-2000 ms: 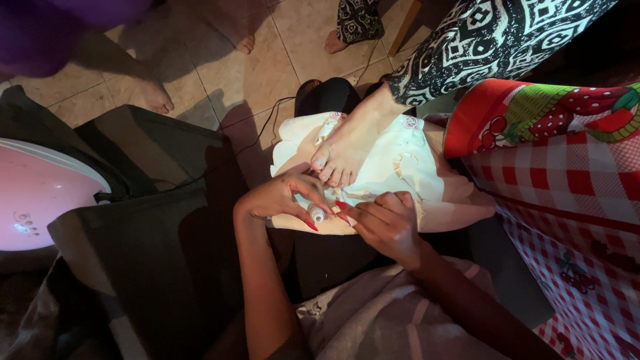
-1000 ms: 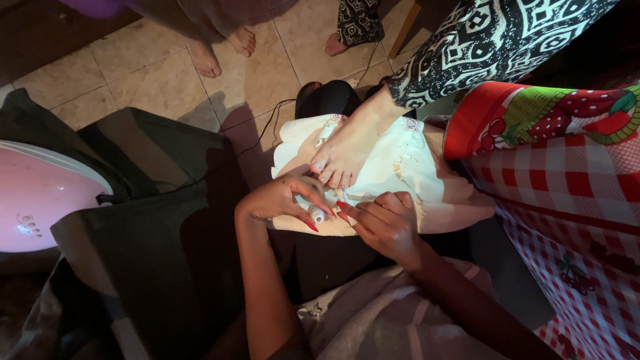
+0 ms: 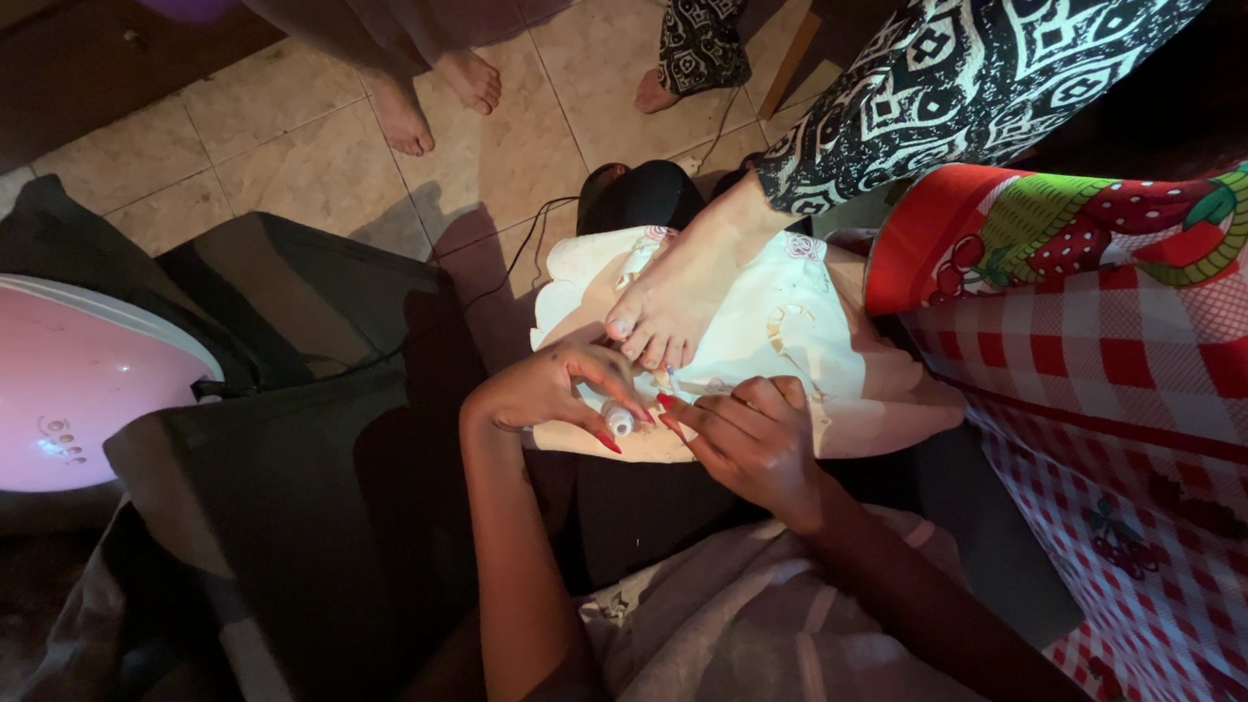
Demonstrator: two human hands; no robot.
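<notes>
Another person's bare foot (image 3: pixel 680 283) rests on a pale, scallop-edged cloth (image 3: pixel 858 390) spread over my lap. Between the thumb and fingers of my left hand (image 3: pixel 561 390), just below the toes, is a small white bottle (image 3: pixel 618 420), its neck facing me. My right hand (image 3: pixel 751 434) pinches a thin small brush (image 3: pixel 673 378) whose tip is close to the smaller toes; whether it touches a nail cannot be told. Both my hands have long red nails. Part of the left palm is hidden behind its fingers.
A pink and white rounded device (image 3: pixel 88 390), probably a nail lamp, sits left beside dark padded furniture (image 3: pixel 263 526). A red checkered cloth with fruit print (image 3: pixel 1063 331) hangs at right. A black cable (image 3: pixel 522 249) crosses the tiled floor (image 3: pixel 283 127). Other people's bare feet (image 3: pixel 405 122) stand beyond.
Another person's feet in the background have shifted to the right and nearer each other. My hands, the bottle, the brush and the foot on the cloth have hardly moved.
</notes>
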